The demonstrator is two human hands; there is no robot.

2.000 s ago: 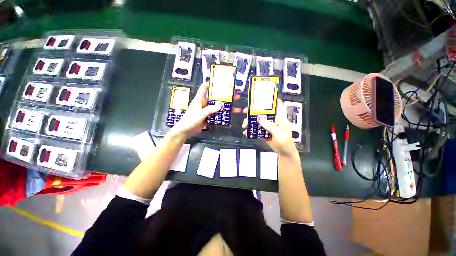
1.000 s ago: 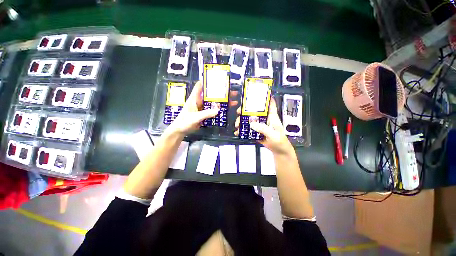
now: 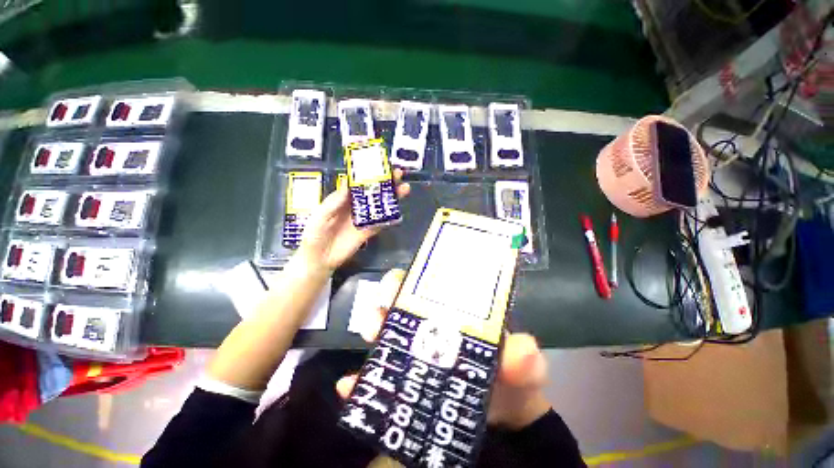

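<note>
My left hand (image 3: 331, 228) holds a keypad phone (image 3: 373, 181) with a yellow border and lit white screen, over the clear plastic tray (image 3: 430, 196). My right hand (image 3: 517, 379) holds a second keypad phone (image 3: 430, 338) close to the camera, tilted, its screen and large white-on-black keys facing me. This phone hides most of the white batteries at the table edge; one battery (image 3: 366, 304) shows beside it. In the tray, several phone backs (image 3: 455, 137) lie face down along the far row, and a keypad phone (image 3: 303, 208) lies face up at the left.
A neighbouring tray (image 3: 146, 219) of phone backs is at left. Two red pens (image 3: 596, 256) lie right of the middle tray. A pink fan (image 3: 631, 172) with a dark slab (image 3: 675, 164) against it, a power strip (image 3: 724, 279) and tangled cables are at right. A green surface (image 3: 421, 46) lies beyond.
My right hand has brought its phone up close to the camera and tilted it. My left hand and its phone have moved slightly left. The view has shifted somewhat.
</note>
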